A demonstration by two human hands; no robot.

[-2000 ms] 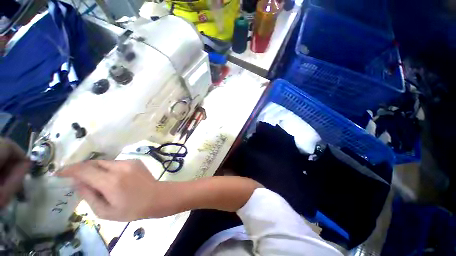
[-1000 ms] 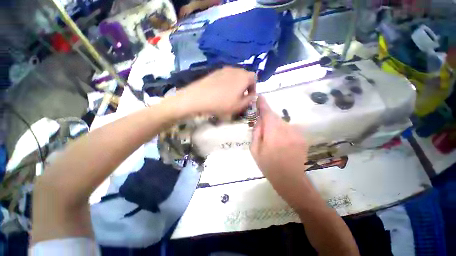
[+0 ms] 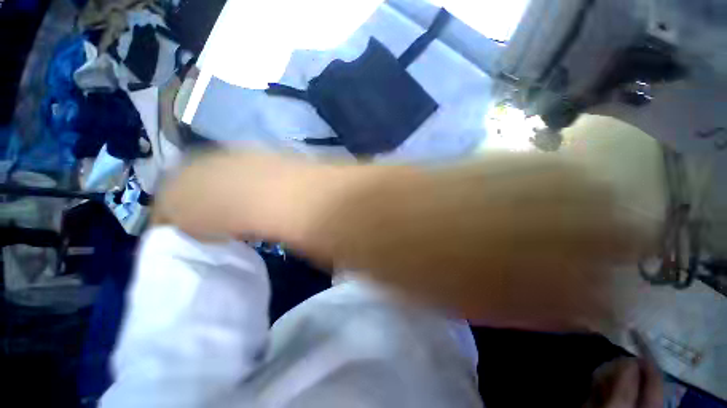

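The pale grey-blue panel (image 3: 239, 115) lies on the white table, with a black-navy square pocket piece (image 3: 371, 100) on it. Narrow dark strips run out from the square. My left forearm crosses the middle, strongly blurred; my left hand (image 3: 582, 247) is a blur at its right end, fingers not readable. Black-handled scissors (image 3: 677, 267) appear to lie just right of it; whether it touches them cannot be told. My right hand (image 3: 630, 385) is small at the lower right, cut by the bottom edge, its grip unclear.
The sewing machine head (image 3: 630, 72) is at the upper right, with a bright lit spot by the needle area. The tan bed (image 3: 618, 151) lies below it. Cloth pieces (image 3: 143, 56) are heaped at the left. Dark cloth (image 3: 534, 362) is at the lower edge.
The view has swung down and left, to the panel. Both hands have left the machine head's knob; my left arm now lies across the middle and my right hand is at the lower right.
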